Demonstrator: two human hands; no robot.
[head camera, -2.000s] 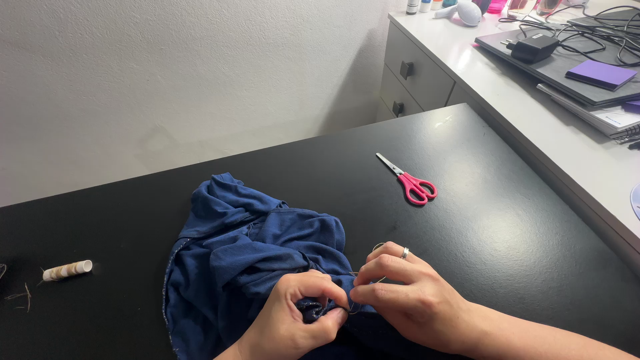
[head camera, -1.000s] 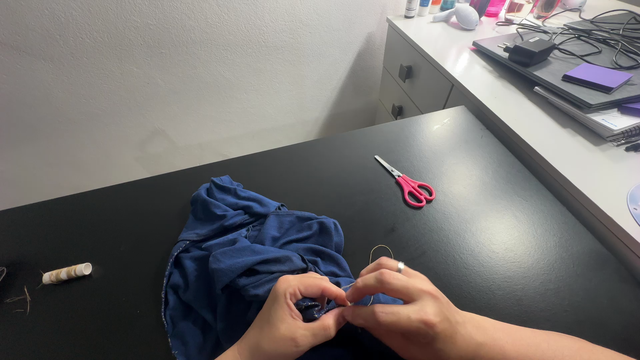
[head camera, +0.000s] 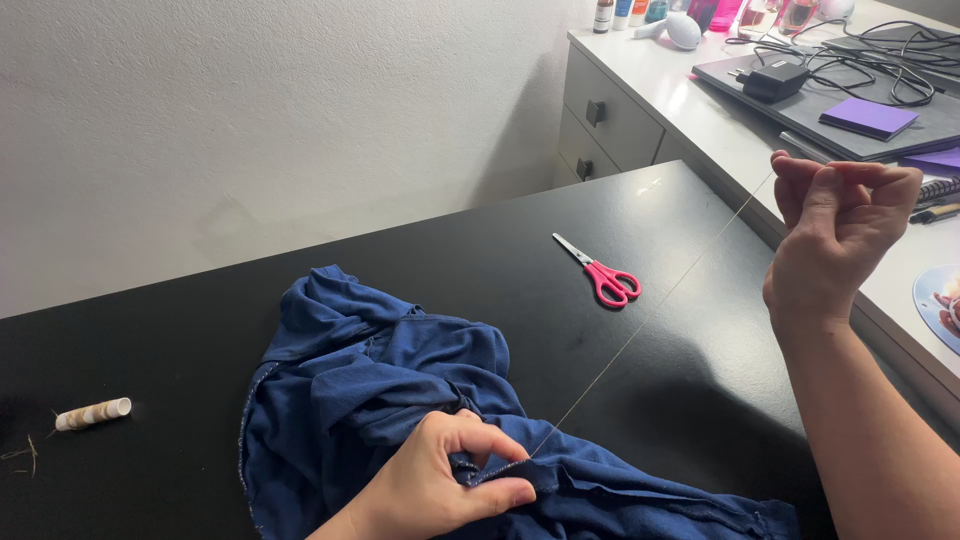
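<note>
Blue fabric (head camera: 405, 375), bunched up with a stitched edge, lies on the black table. My left hand (head camera: 465, 472) pinches a seam of it between thumb and fingers. From that seam a light thread (head camera: 637, 326) runs taut, up and to the right, to my right hand (head camera: 836, 217), which is raised above the table's right side with thumb and fingertips closed. A needle cannot be made out there. Between the hands, farther back, lie scissors with pink handles (head camera: 613, 285). A spool with some beige thread (head camera: 94, 414) rests at the left.
Loose thread bits (head camera: 32, 454) lie near the spool. Along the right stands a white drawer unit (head camera: 637, 67) bearing a dark laptop (head camera: 795, 97), a black power adapter (head camera: 776, 80), cables, a purple pad (head camera: 868, 118) and several bottles. A pale wall (head camera: 300, 127) rises behind the table.
My right hand has moved from beside my left hand at the fabric up and to the right, and the thread is now stretched straight. My left hand still pinches the fabric.
</note>
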